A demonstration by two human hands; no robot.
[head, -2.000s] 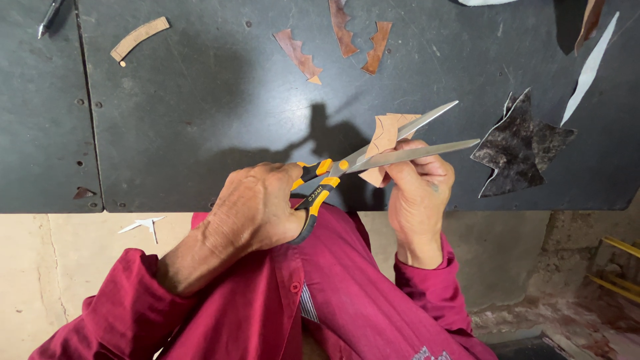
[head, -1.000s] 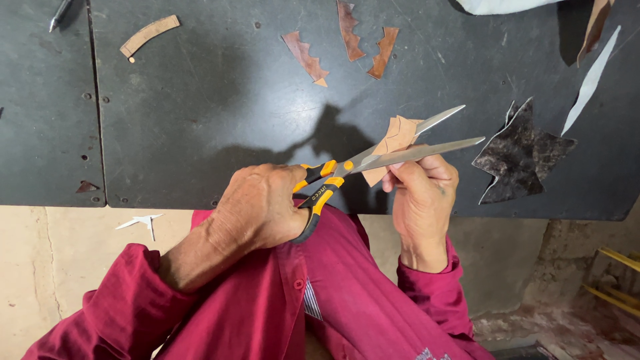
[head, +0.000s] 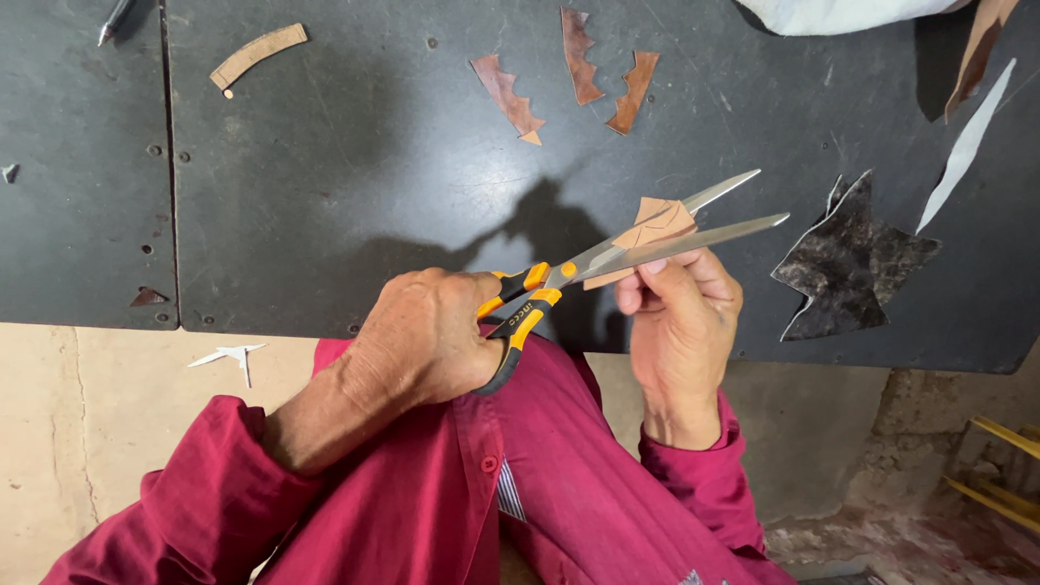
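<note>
My left hand grips the black and yellow handles of a pair of Ingco scissors. Their long blades stand apart and point up to the right. A tan leather piece with drawn lines lies between the blades, partly hidden by them. My right hand pinches this leather from below, close to the lower blade. To the right, dark mottled star-like leather pieces lie on the table. Beyond the scissors are several brown strips with jagged edges, one of them a brown leather strip.
The dark tabletop has a seam at left. On it lie a curved tan strip, a pen, a small dark scrap and a pale pointed strip. White material is at the top. A white scrap lies below the near edge.
The tan leather piece has turned and tilted between the blades, with my right fingers shifting slightly. My left hand still holds the scissors with the blades apart.
</note>
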